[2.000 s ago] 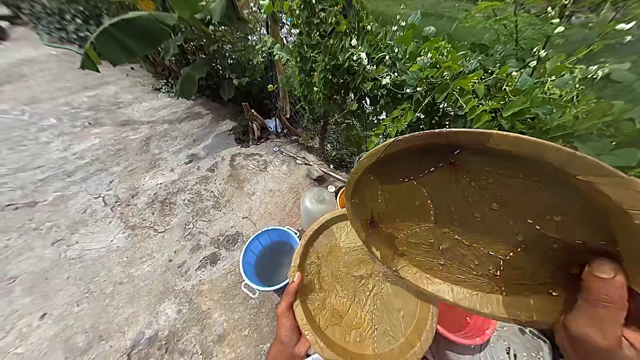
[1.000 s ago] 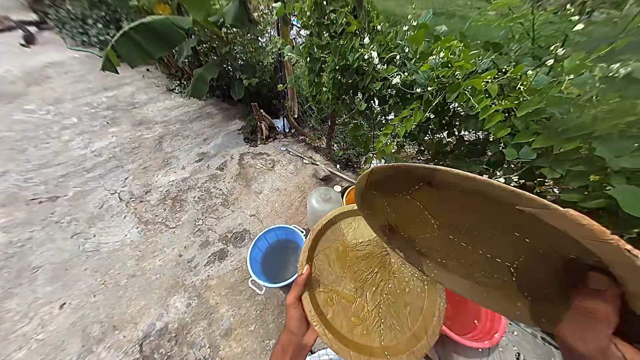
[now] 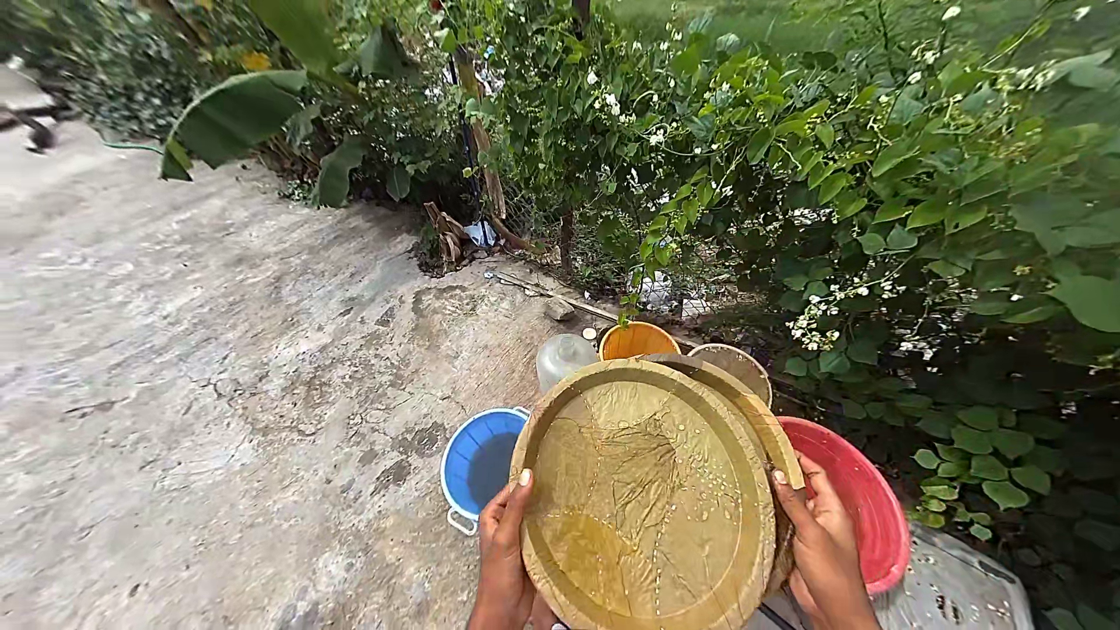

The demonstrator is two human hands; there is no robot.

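Note:
My left hand (image 3: pixel 505 551) grips the left rim of a round, shallow tan tray (image 3: pixel 647 499), its thumb on the edge. Wrinkles and water drops cover the tray's wet surface. Behind it, mostly hidden, is a second round tray (image 3: pixel 770 429), whose right edge my right hand (image 3: pixel 818 542) holds. The two trays overlap, front one facing me. A blue plastic tub (image 3: pixel 486 459) with white handles stands on the ground left of the trays, and a red plastic basin (image 3: pixel 853 499) lies to the right, partly behind my right hand.
Beyond the trays stand a translucent plastic jug (image 3: pixel 564 357), an orange bucket (image 3: pixel 639 339) and a pale round container (image 3: pixel 735 367). Rough concrete ground (image 3: pixel 262 420) spreads to the left. Leafy vines (image 3: pixel 787 157) line the far and right sides. A grey surface (image 3: pixel 954 586) lies at lower right.
My right hand has brought its tray down and left, from a raised, tilted position at the right to behind the other tray. More of the red basin shows.

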